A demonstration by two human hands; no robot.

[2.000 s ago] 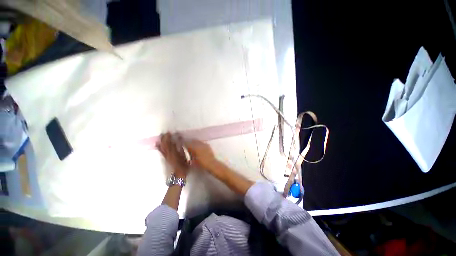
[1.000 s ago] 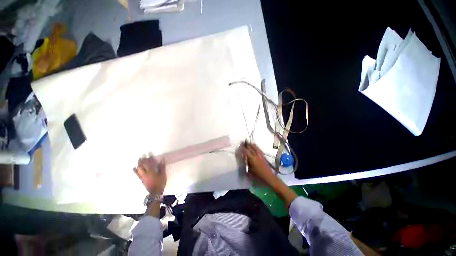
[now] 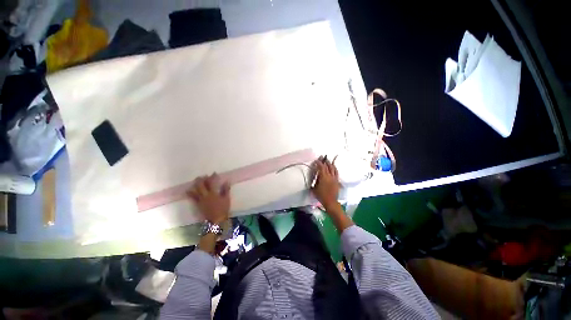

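Observation:
The large off-white pattern paper [image 3: 188,119] lies in front of me. The long pinkish pattern ruler [image 3: 263,167] lies across its near part, slightly slanted. My left hand [image 3: 211,197] rests flat with spread fingers on the ruler, left of its middle. My right hand [image 3: 325,182] is at the ruler's right end, fingers bent around a thin stick, a pen or pencil [image 3: 315,179]; its exact type is unclear. A thin dark curved cord [image 3: 293,167] runs from the right hand over the ruler. The looped tape measure [image 3: 380,125] lies at the paper's right edge.
A blue round object [image 3: 384,164] lies by the tape. A mobile phone [image 3: 109,143] lies on the paper's left. Black fabric [image 3: 419,119] covers the right side, with folded white paper [image 3: 485,87] on it. Beyond the paper are folded black cloth [image 3: 197,27] and a yellow bag [image 3: 75,44].
My hands have moved apart since the oldest frame, the left onto the ruler's left part, the right to its right end. Since one second ago, more of the ruler's left part shows and the view has shifted.

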